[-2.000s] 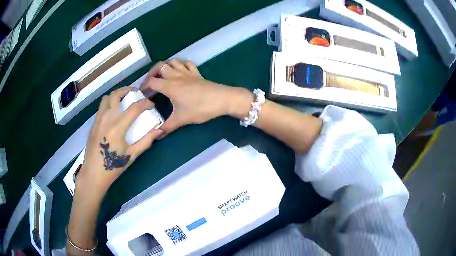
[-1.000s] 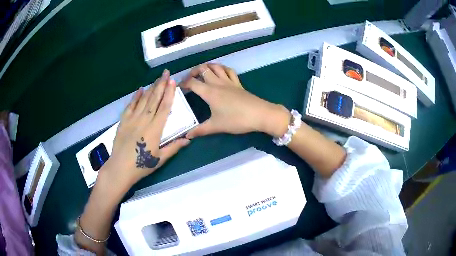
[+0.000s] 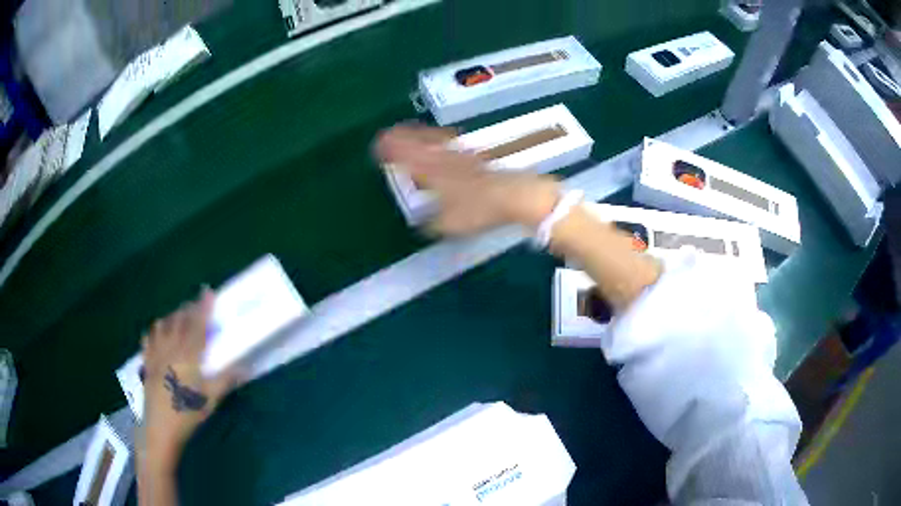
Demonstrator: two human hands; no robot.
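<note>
My left hand (image 3: pixel 183 371), slightly blurred, holds the left part of a white carded watch box (image 3: pixel 255 314) by the pale rail at the left. The box's top is plain white; its left end is mostly hidden by the hand. My right hand (image 3: pixel 459 188), motion-blurred, is over the left part of an open watch box (image 3: pixel 524 141) with a brown strap on the belt; its grip cannot be made out and the watch face is hidden. The window card stack (image 3: pixel 494 450) lies at the bottom, cut off by the frame edge.
Beyond the rail (image 3: pixel 435 259) are an orange-face box (image 3: pixel 514 77) and a smaller white box (image 3: pixel 682 61). Orange-face boxes (image 3: pixel 731 193) and another watch box (image 3: pixel 573 306) lie right, partly behind my right arm. Another strap box (image 3: pixel 102 469) is bottom left. White trays (image 3: pixel 825 148) are far right.
The view has shifted. My left hand and the carded box are further left and at the rail. My right hand has left that box and moved over the open box on the belt.
</note>
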